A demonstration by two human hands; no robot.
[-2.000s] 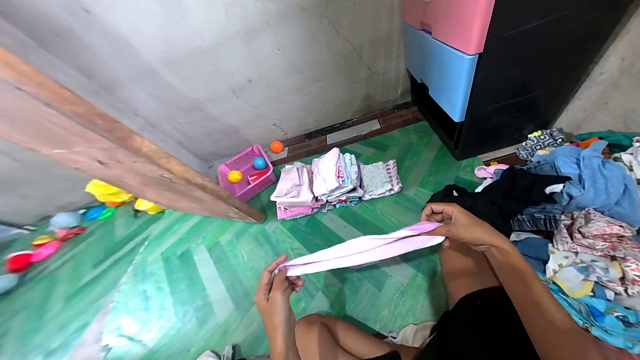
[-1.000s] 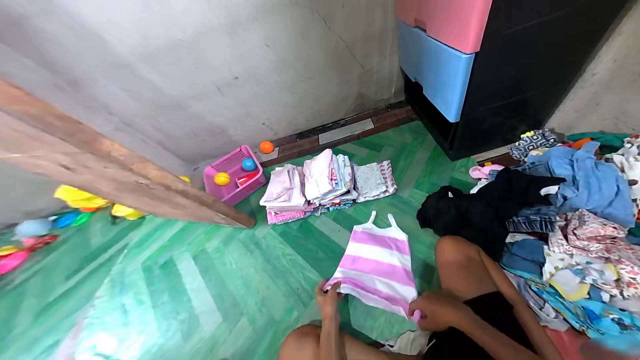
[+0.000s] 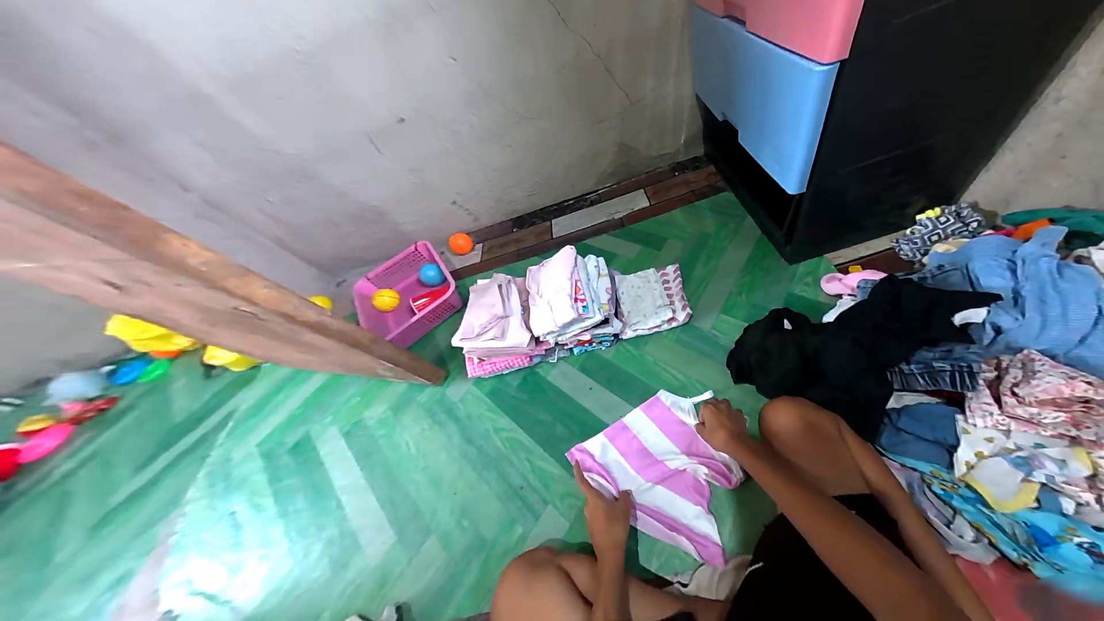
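A pink-and-white striped sleeveless top lies partly bunched on the green floor before my knees. My left hand is at its lower left edge, index finger stretched along the cloth; whether it grips the fabric I cannot tell. My right hand is closed on the top near its white shoulder strap. Beyond the top stand stacks of folded clothes, side by side, pink ones at the left and a patterned pair at the right.
Right of my knees lies a heap of loose clothes with a black garment. A pink plastic basket holds balls. An orange ball rests by the wall. A drawer cabinet and a wooden post stand nearby.
The striped top was stretched between both hands, then lay spread with its straps pointing away from me. Now it is turned and partly bunched, and my right hand has moved from its hem to the strap end.
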